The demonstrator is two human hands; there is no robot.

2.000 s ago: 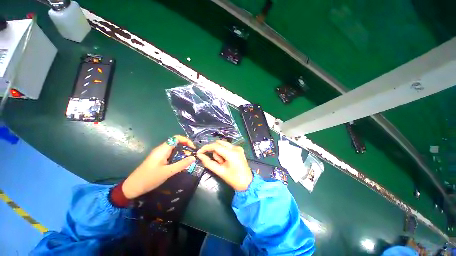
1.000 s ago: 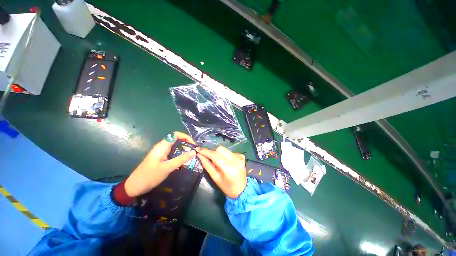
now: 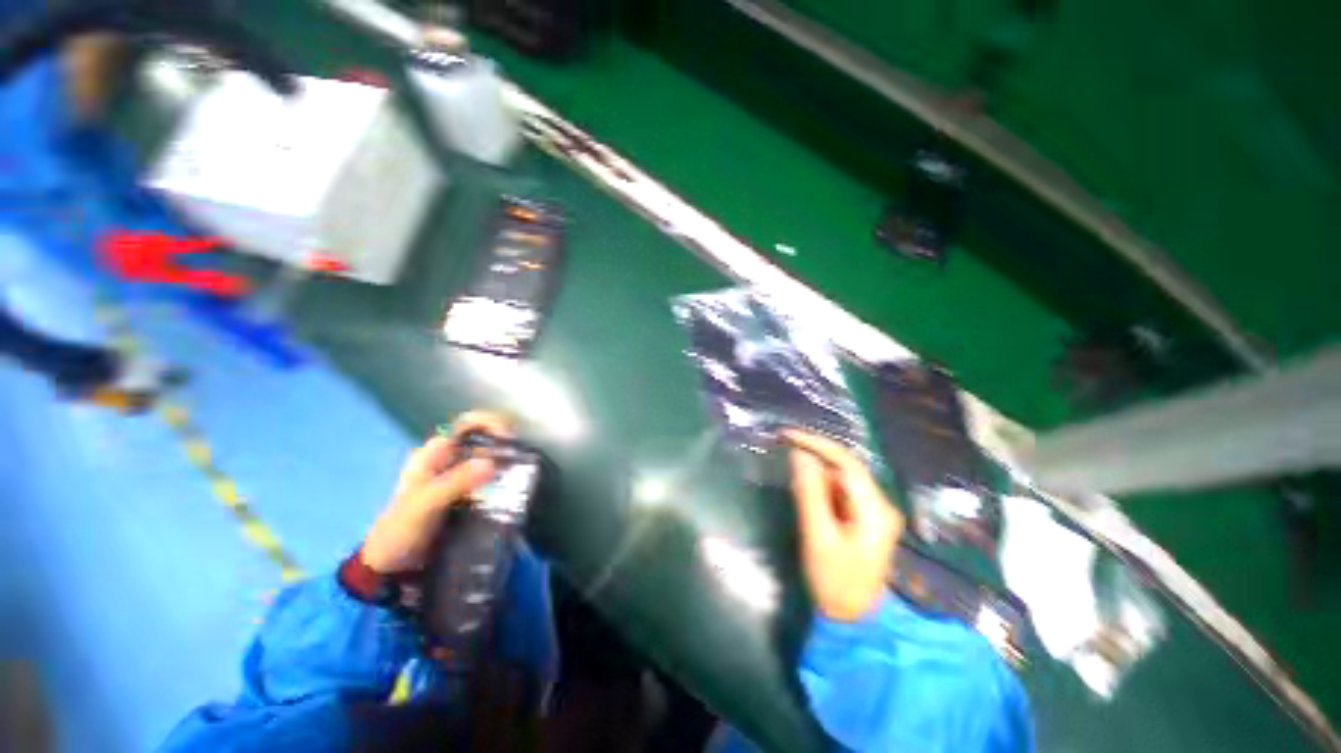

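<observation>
My left hand point(image 3: 434, 500) holds an open phone unit point(image 3: 478, 566) near the bench's front edge, board end up, black body hanging down toward me. My right hand point(image 3: 841, 522) is at the lower edge of the shiny clear bag of dark parts point(image 3: 772, 368), thumb and forefinger close together. The frame is blurred, and I cannot tell whether the fingertips pinch anything.
Another open phone unit point(image 3: 508, 280) lies at the back left by a white box point(image 3: 302, 169) and a white bottle point(image 3: 466, 106). Two more units point(image 3: 930, 441) lie right of the bag, near white paper point(image 3: 1047, 566) and a small clear bag point(image 3: 1110, 643). A white post stands right. A red-handled tool point(image 3: 169, 262) is far left.
The view has swung left. My right hand has left the board end of the held unit and moved right to the bag. My left hand still holds the unit.
</observation>
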